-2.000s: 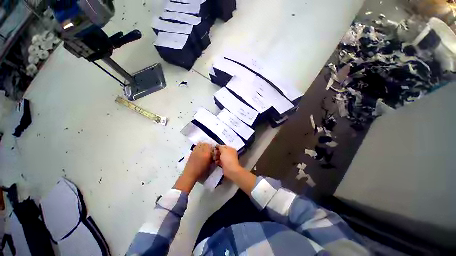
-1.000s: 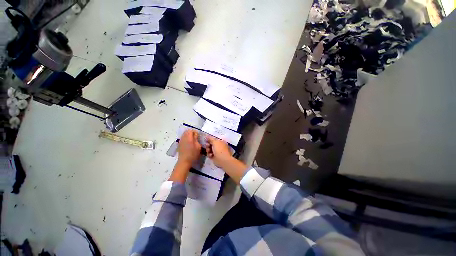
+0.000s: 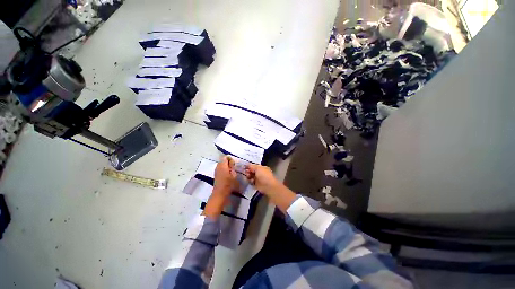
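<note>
My left hand (image 3: 225,179) and my right hand (image 3: 261,178) are close together over a stepped row of small dark fabric stacks (image 3: 240,148) topped with white paper marker pieces. The fingertips of both hands pinch a small pale piece (image 3: 241,167) between them; its details are too small to tell. More paper-topped stacks (image 3: 232,230) lie just below my hands, near the table edge. The hands hide part of the stacks under them.
A straight-knife cutting machine (image 3: 61,101) stands at the left on its grey base plate (image 3: 134,145). A yellowish measuring strip (image 3: 133,179) lies near it. A second group of dark stacks (image 3: 164,79) is farther up the table (image 3: 265,68). Scraps (image 3: 384,79) are heaped on the floor at right.
My hands have moved up along the row from the lower stacks, uncovering papers below. A small pale piece now shows between the fingertips. The camera view has shifted.
</note>
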